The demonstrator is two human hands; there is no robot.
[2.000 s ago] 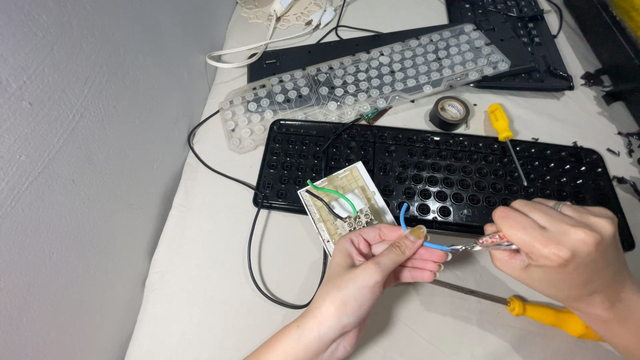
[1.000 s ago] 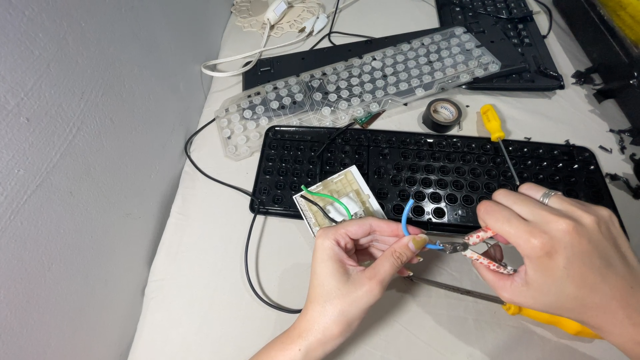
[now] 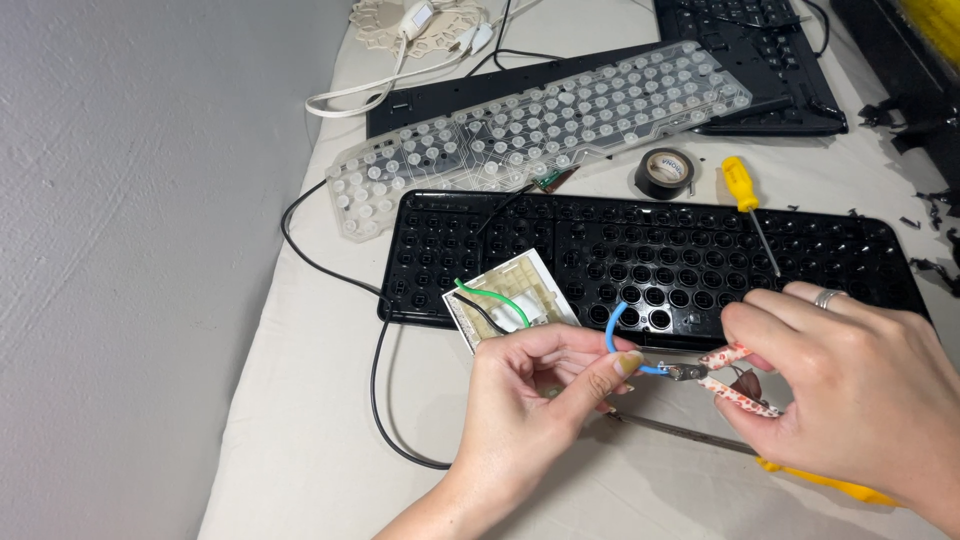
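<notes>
Between its thumb and fingers my left hand point(image 3: 559, 379) pinches a blue insulated wire point(image 3: 613, 330), whose one end curls upward. My right hand point(image 3: 840, 375) holds small nippers with patterned handles point(image 3: 739, 396); their metal jaws are at the wire's other end, just right of my left fingertips. Behind my left hand lies a white wall-plate piece point(image 3: 544, 277), its back showing, with a green wire point(image 3: 499, 298) and a black wire point(image 3: 480, 313) rising from it. My left fingers hide its lower part. A long-shafted screwdriver with a yellow handle point(image 3: 825, 481) lies partly under my right hand.
A black keyboard base point(image 3: 442, 259) spans the table behind my hands, with a small yellow screwdriver point(image 3: 739, 184) lying over its edge. Beyond are black tape point(image 3: 665, 172), a clear keyboard membrane point(image 3: 480, 142), another keyboard point(image 3: 780, 82) and a white cord point(image 3: 390, 79). Black scraps point(image 3: 934, 210) lie at right.
Two seconds ago the nippers' handles were squeezed together; they are now spread apart in my right hand. The blue wire remains pinched in my left hand.
</notes>
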